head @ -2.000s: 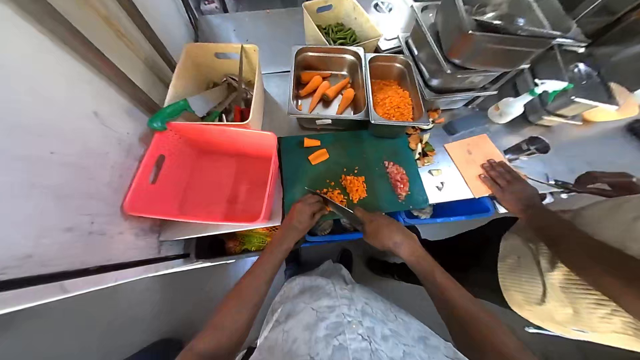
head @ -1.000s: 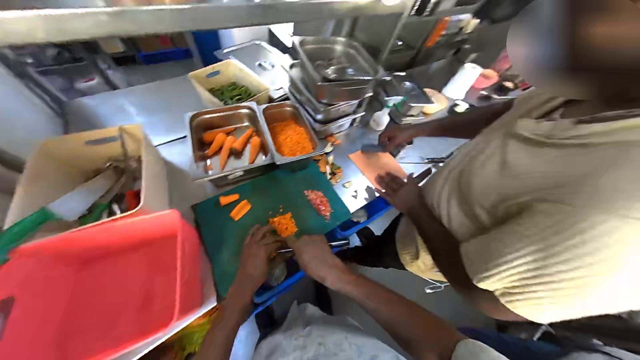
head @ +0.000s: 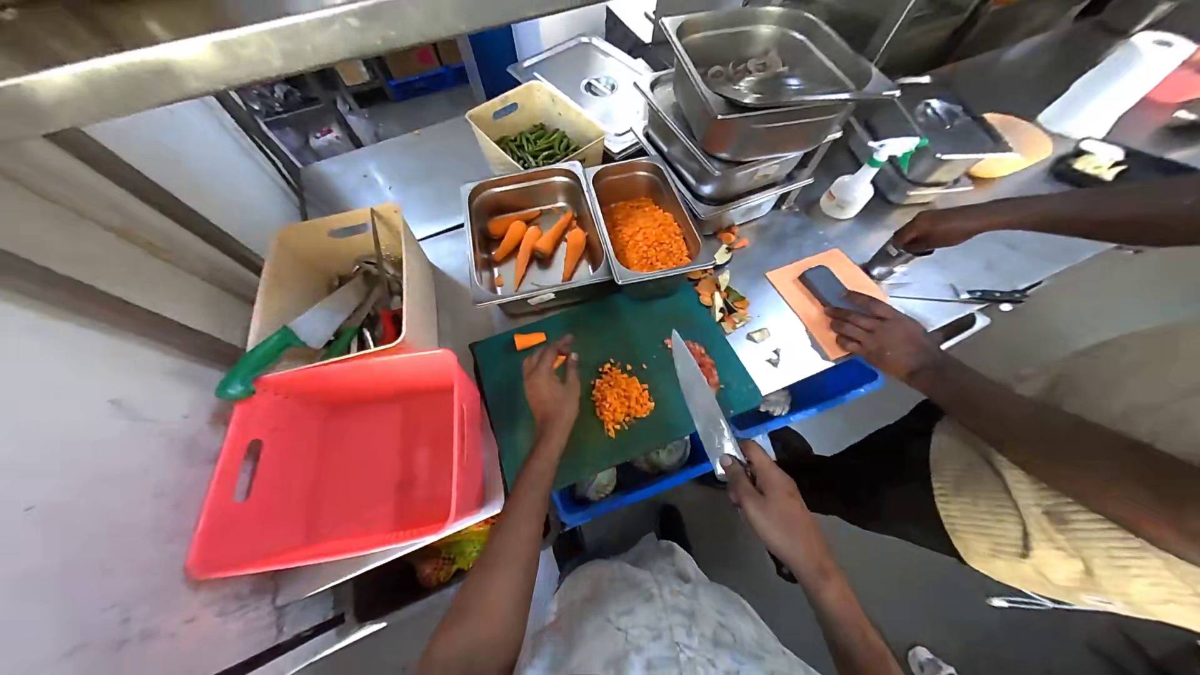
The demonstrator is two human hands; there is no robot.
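My right hand [head: 771,492] grips the handle of a chef's knife [head: 698,398], its blade pointing up and left over the right part of the green cutting board [head: 562,455]. Over the board's left part is my left hand [head: 551,380], with its fingers apart at a carrot piece [head: 561,361] that they partly cover; whether they grip it I cannot tell. Another carrot piece [head: 530,340] lies just above that hand. Diced carrot [head: 621,398] forms a pile between my hands. Chopped pinkish pieces [head: 703,364] lie beside the knife blade.
Behind the board stand steel pans of whole carrots [head: 527,246] and diced carrot [head: 647,234]. Left are a red plastic bin [head: 375,459] and a utensil bin [head: 422,291]. Vegetable peelings [head: 722,300] lie at right. A co-worker's hands [head: 881,333] are at an orange board [head: 797,300].
My hands have parted: the left has moved from the diced carrot to the carrot pieces, the right has taken the knife rightward, away from the pile. The view has shifted.
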